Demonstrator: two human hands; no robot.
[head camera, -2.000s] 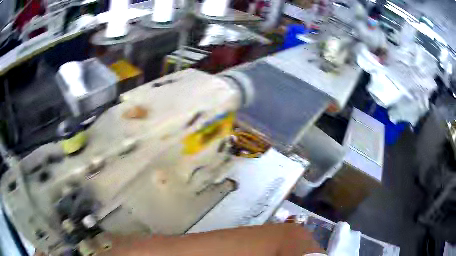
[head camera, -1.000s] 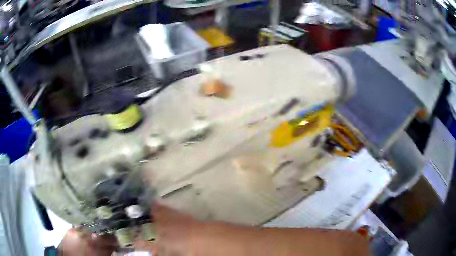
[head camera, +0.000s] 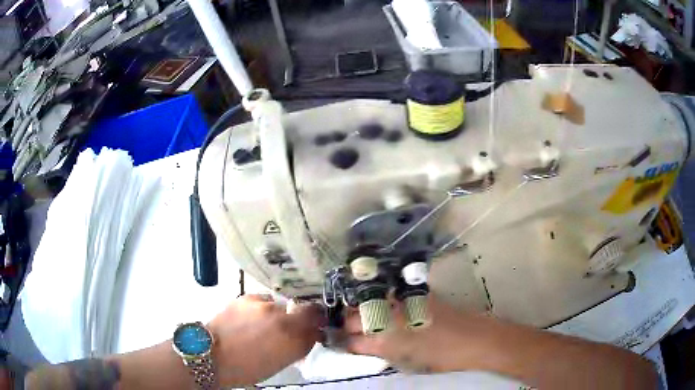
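The cream sewing machine head (head camera: 488, 221) fills the middle and right. My left hand (head camera: 270, 327), with a watch on its wrist, is curled beside the dark presser foot (head camera: 334, 312); white cloth shows between its fingers. My right hand (head camera: 411, 339) reaches in from the right, below the ribbed tension knobs (head camera: 375, 314), and its fingertips meet the needle area. A white cloth piece (head camera: 335, 366) lies below and between both hands. The fingertips are partly hidden by the needle parts and blurred, so the right hand's grip is unclear.
A long folded stack of white cloth (head camera: 95, 259) lies left on the white table. A black stick (head camera: 202, 244) hangs left of the head. A black spool with yellow label (head camera: 434, 105) stands on top. Behind are a blue bin (head camera: 152, 129) and a pale crate (head camera: 449, 42).
The view has swung left and down, bringing the cloth stack and needle area in. My left hand, cut off a second ago, now shows fully; my right hand's fingers have come into sight.
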